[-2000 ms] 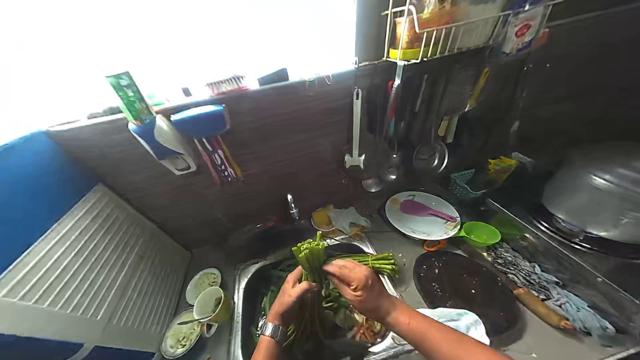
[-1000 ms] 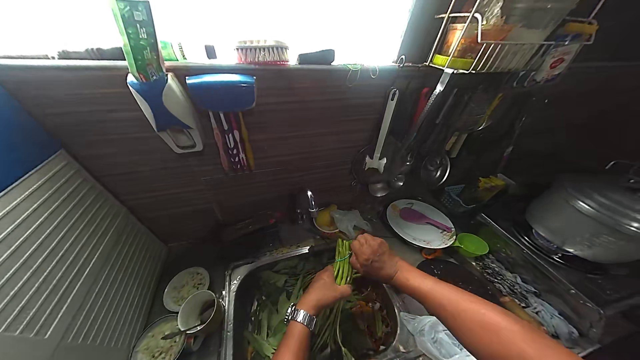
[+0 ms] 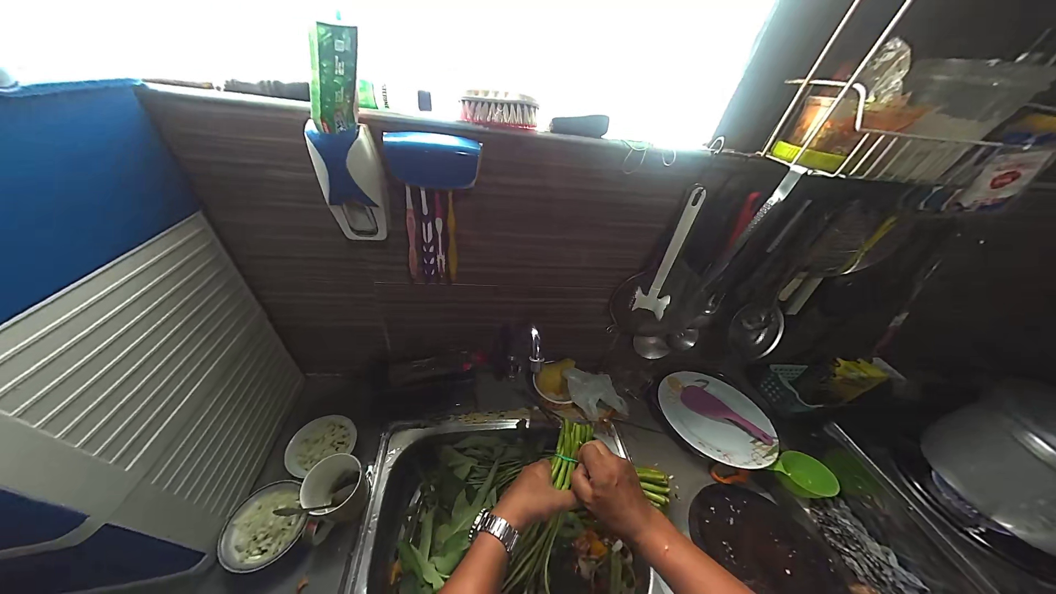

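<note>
A bundle of green leafy stalks (image 3: pixel 563 464) with a green band around it stands over the sink, cut ends up. Around its stems, just below the band, my left hand (image 3: pixel 535 497) is closed; a metal watch is on that wrist. My right hand (image 3: pixel 609 487) presses against the bundle's right side at the band, its fingertips partly hidden. Loose green leaves (image 3: pixel 450 528) fill the left part of the steel sink (image 3: pixel 375 495). More cut stalks (image 3: pixel 653 485) lie at the sink's right edge, and vegetable scraps (image 3: pixel 592 549) show below my hands.
A faucet (image 3: pixel 535 351) rises behind the sink. Left stand two bowls of chopped food (image 3: pixel 262 528) (image 3: pixel 322 443) and a mug with a spoon (image 3: pixel 332 485). Right are a plate with a purple rice paddle (image 3: pixel 716 412), a green plastic cup (image 3: pixel 808 474), a dark round board (image 3: pixel 763 540) and a large pot (image 3: pixel 994 462).
The view has tilted upward since two seconds ago. A green band now shows around the stalks where none was visible in the oldest frame. Both hands remain at the bundle.
</note>
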